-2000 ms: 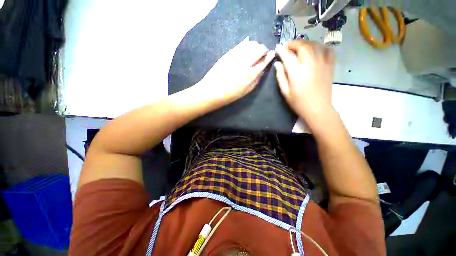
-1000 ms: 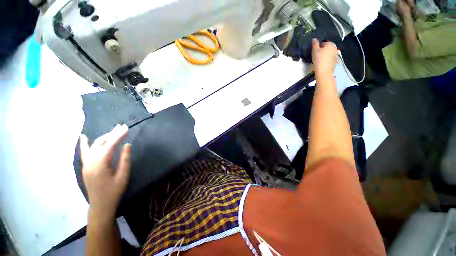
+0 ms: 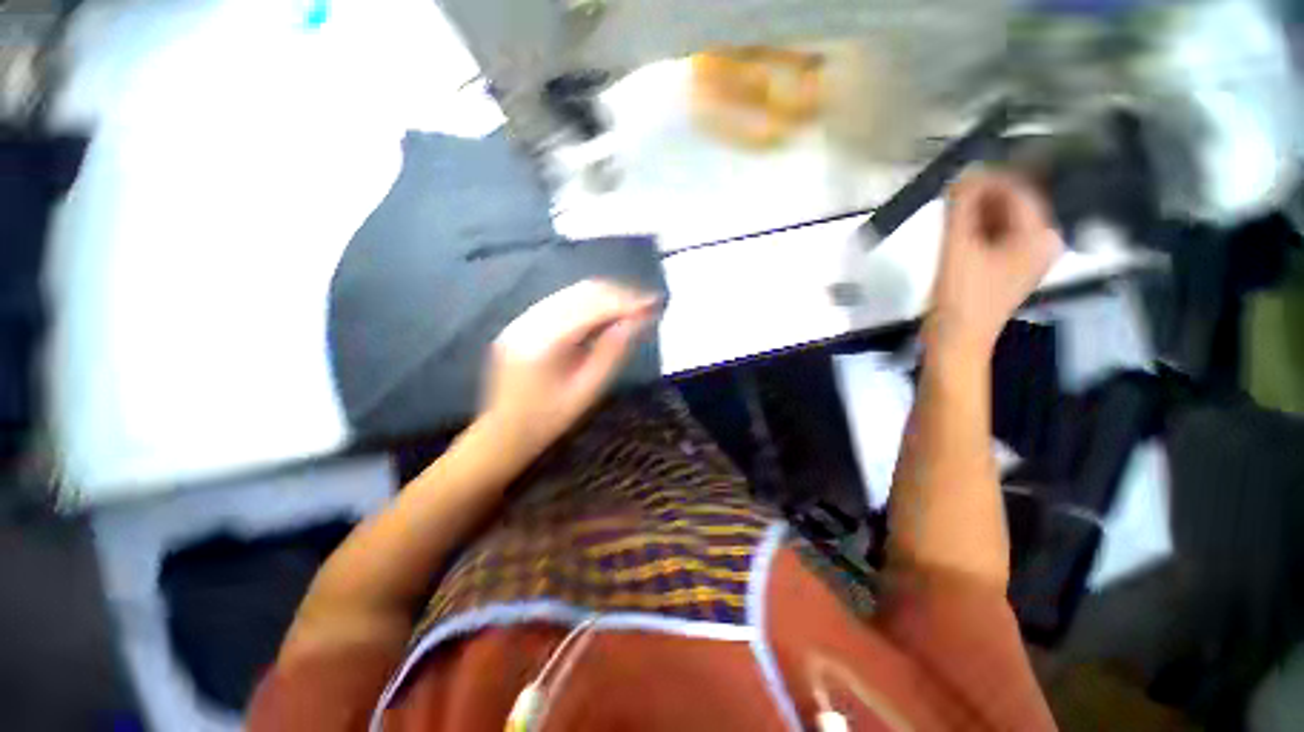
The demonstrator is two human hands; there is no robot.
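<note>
The dark grey garment panel (image 3: 429,286) lies on the white table, with a short dark line, perhaps a slit or seam, near its upper right. My left hand (image 3: 565,358) is over the panel's lower right part, fingers curled in and fingertips near its right edge; it seems to pinch the cloth. My right hand (image 3: 994,250) is off to the right at the table's front edge, blurred, fingers curled. A narrow dark strip (image 3: 937,172) slants at its fingertips and appears held, though blur hides the exact grip.
The sewing machine (image 3: 915,72) is blurred at the top, with orange-handled scissors (image 3: 758,97) on its bed. A dark bundle (image 3: 1123,165) lies behind my right hand. White table surface (image 3: 200,286) extends left of the panel. Dark cloth and white sheets are below the table at right.
The view has swung right to left and back partly. My right hand has come away from the dark bundle with a strip at its fingers. My left hand has curled and moved toward the panel's right edge.
</note>
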